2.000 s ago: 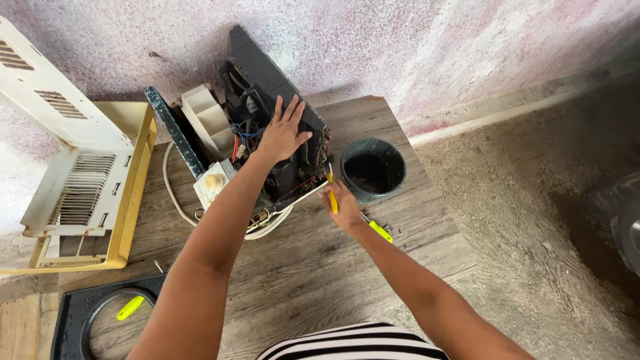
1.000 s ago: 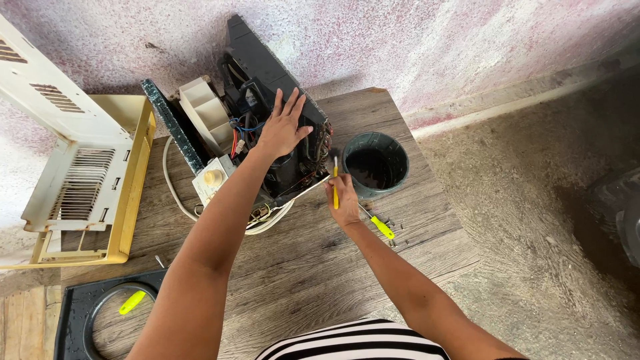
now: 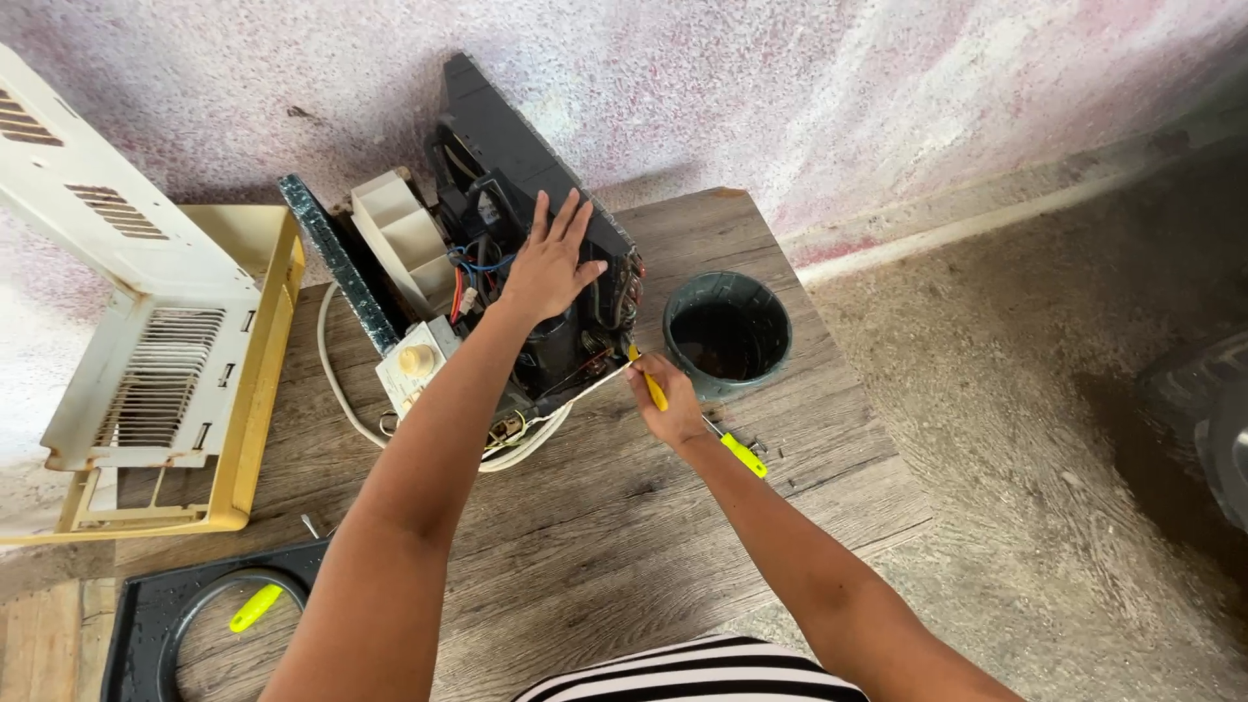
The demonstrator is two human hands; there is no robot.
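An opened window air conditioner (image 3: pixel 531 166) stands on a wood-grain table, its coils, wires and black compressor bare. My left hand (image 3: pixel 551 258) lies on its black housing with the fingers spread. My right hand (image 3: pixel 663 395) grips a yellow-handled tool (image 3: pixel 651 378), a brush or screwdriver by its shape, at the unit's lower right corner; its tip is hard to make out against the coil ends. A cream control knob (image 3: pixel 416 361) shows on the unit's left, beside the white blower housing (image 3: pixel 398 229). Close to my right hand is a dark round container (image 3: pixel 727 331) with dark liquid inside.
A screwdriver with a neon yellow handle (image 3: pixel 744 455) lies near small screws. The cream and yellow casing (image 3: pixel 263 390) stands at the left. A black panel with a round opening (image 3: pixel 136 624) lies lower left, with another neon handle (image 3: pixel 256 607). A white cord (image 3: pixel 336 380) loops round the unit.
One second ago my right hand held the yellow tool upright between the unit and the container; now the tool leans in against the unit's corner. My left hand stays on the housing.
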